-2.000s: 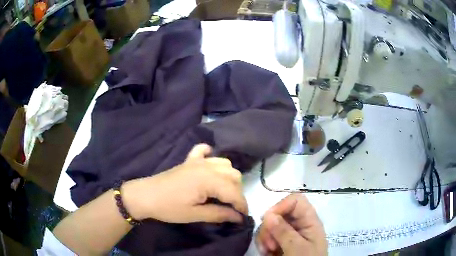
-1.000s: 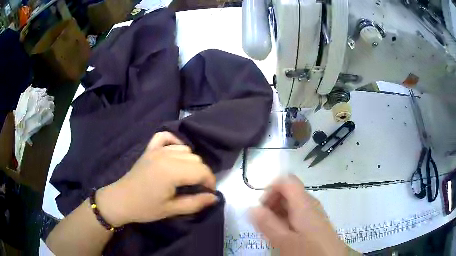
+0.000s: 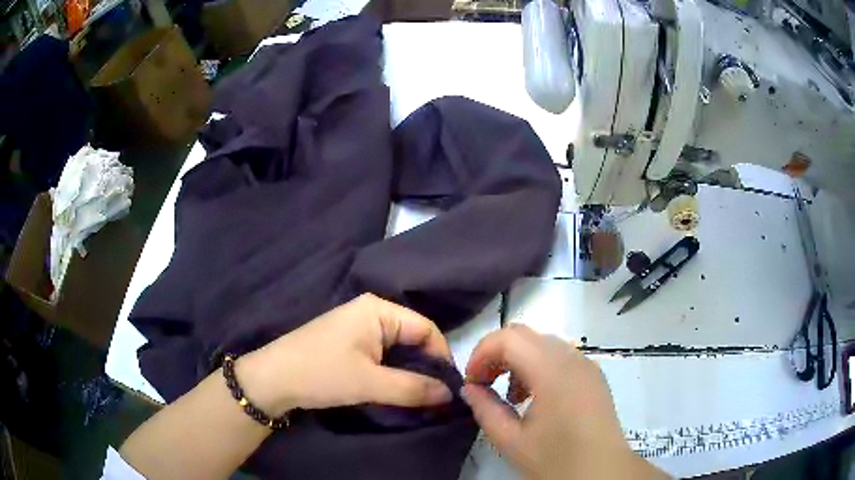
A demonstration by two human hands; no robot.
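Note:
A dark purple-grey garment [image 3: 281, 225] lies across the left and middle of the white table, one part looped toward the needle area. My left hand [image 3: 347, 370], with a beaded bracelet, pinches a folded edge of the garment between thumb and fingers near the table's front. My right hand [image 3: 548, 403] is just right of it, thumb and index fingertips together at the end of that pinched edge. Whether the right fingertips hold cloth or a thread is too small to tell.
The sewing machine head [image 3: 619, 103] stands at the right. Black thread snips [image 3: 659, 274] lie on its bed, and shears [image 3: 814, 328] lie far right. A printed scale [image 3: 731, 431] runs along the front edge. Cardboard boxes [image 3: 155, 84] and white cloth [image 3: 89, 197] are at the left.
My right hand was apart from the cloth and blurred; it has moved left to the pinched edge. My left hand keeps its pinch. The whole view has shifted between frames.

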